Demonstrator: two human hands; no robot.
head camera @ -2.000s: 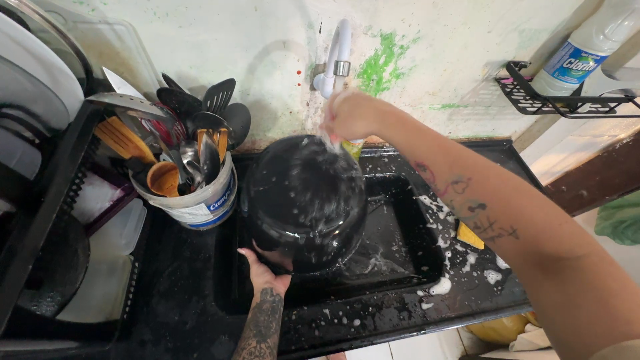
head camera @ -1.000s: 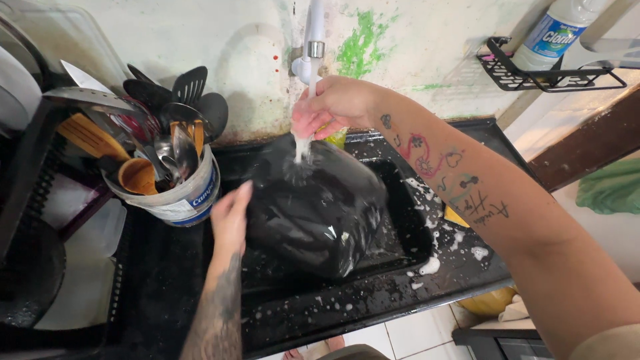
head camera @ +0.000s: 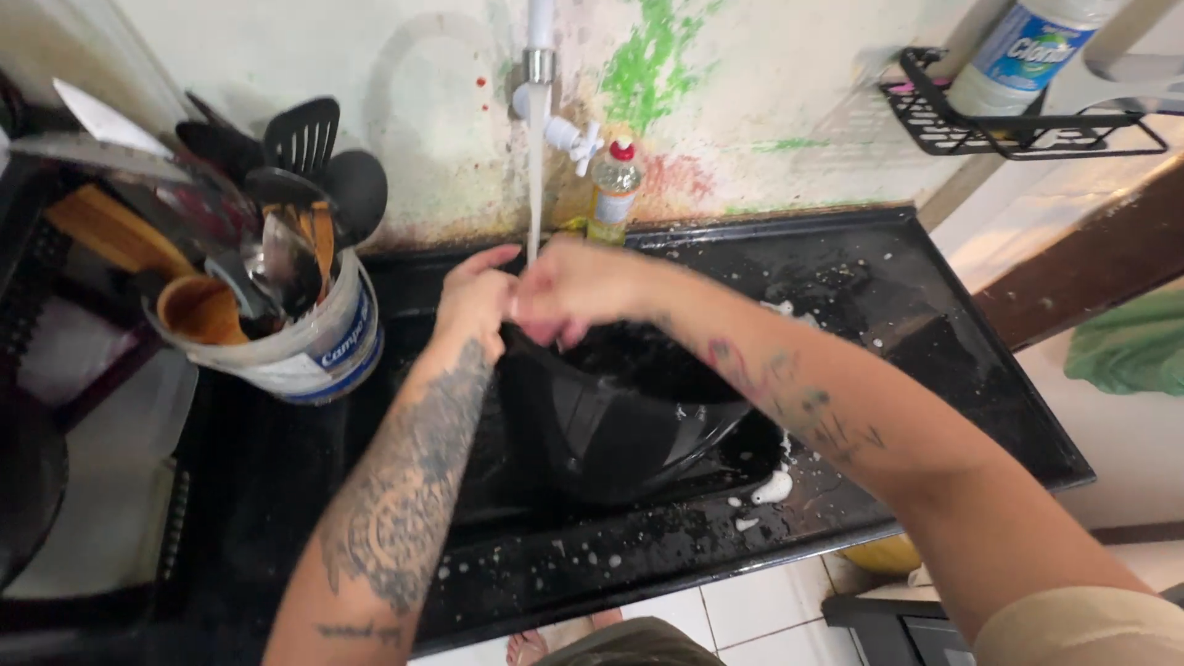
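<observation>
A black rounded vessel [head camera: 638,421] sits tilted in the black sink [head camera: 758,462]. My left hand [head camera: 476,301] is at its rear left rim, fingers curled; whether it grips the rim is hard to make out. Against it, under the running water, is my right hand [head camera: 569,287], blurred, its fingers bent down at the same rim. Water falls from the white faucet [head camera: 540,55] onto or just beside both hands. Directly behind my right hand stands a clear bottle with a red cap [head camera: 614,190], holding yellowish liquid.
To the left, a plastic bucket [head camera: 314,365] holds spatulas, ladles and spoons, beside a black dish rack [head camera: 32,240]. Foam [head camera: 772,487] spots the counter right of the sink. A black wire shelf [head camera: 1017,134] with a bleach bottle [head camera: 1022,55] hangs at upper right.
My left hand has moved from the vessel's left side up to the faucet stream, beside my right hand. The vessel has turned, so its opening now shows instead of its rounded outside.
</observation>
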